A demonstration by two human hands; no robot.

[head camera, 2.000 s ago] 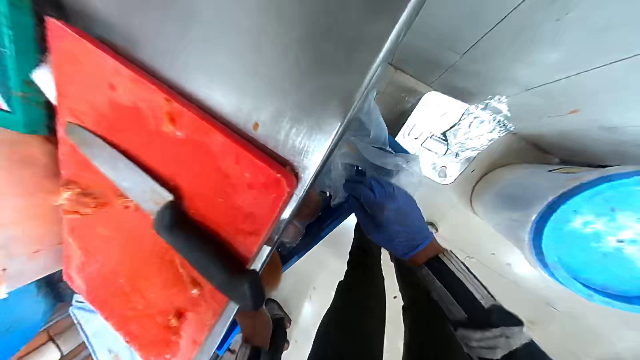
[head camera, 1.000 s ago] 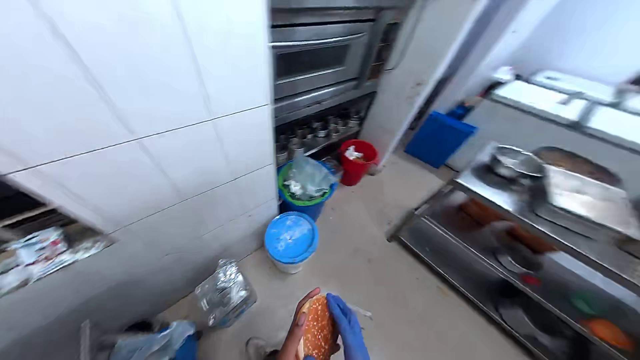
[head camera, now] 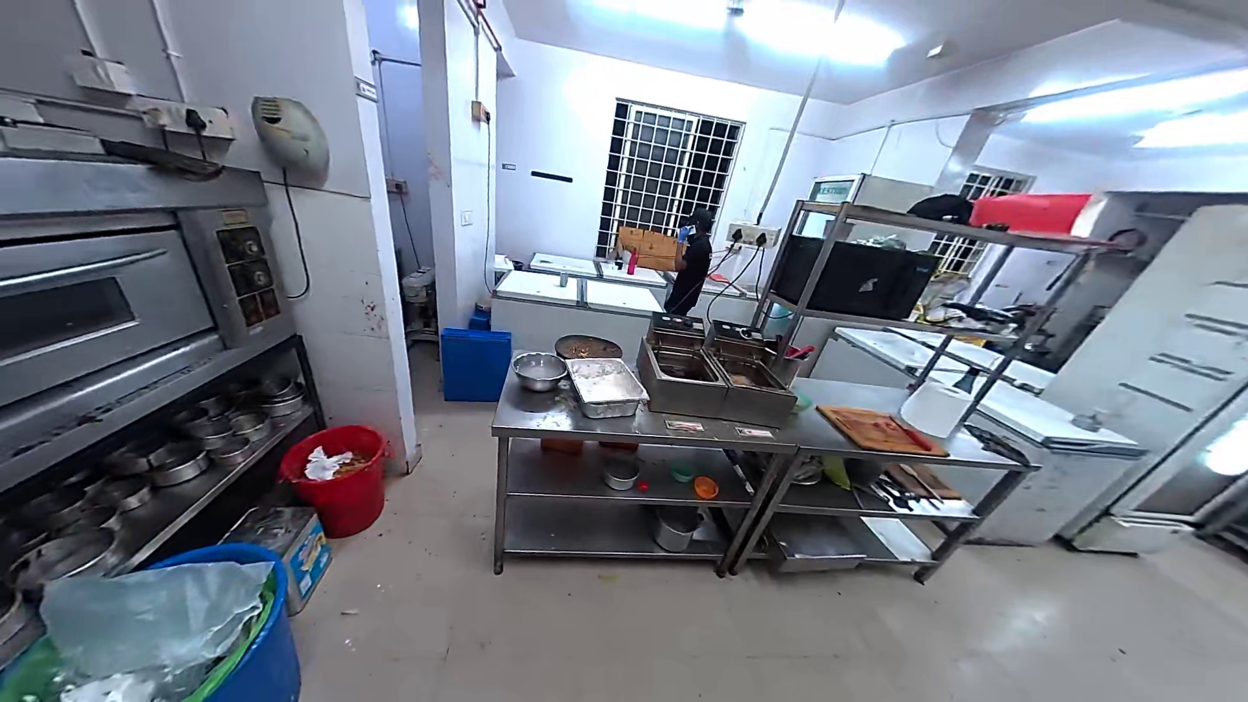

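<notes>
Neither my left hand nor my right hand shows in the head view now, so what they hold is hidden. Ahead stands a stainless steel table (head camera: 624, 473) with lower shelves. On its top are a steel bowl (head camera: 539, 370), a metal tray (head camera: 605, 383), a round pan (head camera: 588, 347) and a twin-tank fryer (head camera: 721, 375). A wooden cutting board (head camera: 879, 430) with a red-handled item lies farther right, beside a white container (head camera: 934, 408).
At the left are a deck oven (head camera: 107, 283), shelved round tins (head camera: 180, 463), a red bucket (head camera: 336, 483) and a blue bin (head camera: 258, 643) with plastic. White chest freezers (head camera: 580, 292) stand behind the table. A person in dark clothes (head camera: 690, 263) stands there.
The view has swung up to the room. My hands, which held a sesame bun about one second ago, the left bare and the right blue-gloved, have left the view.
</notes>
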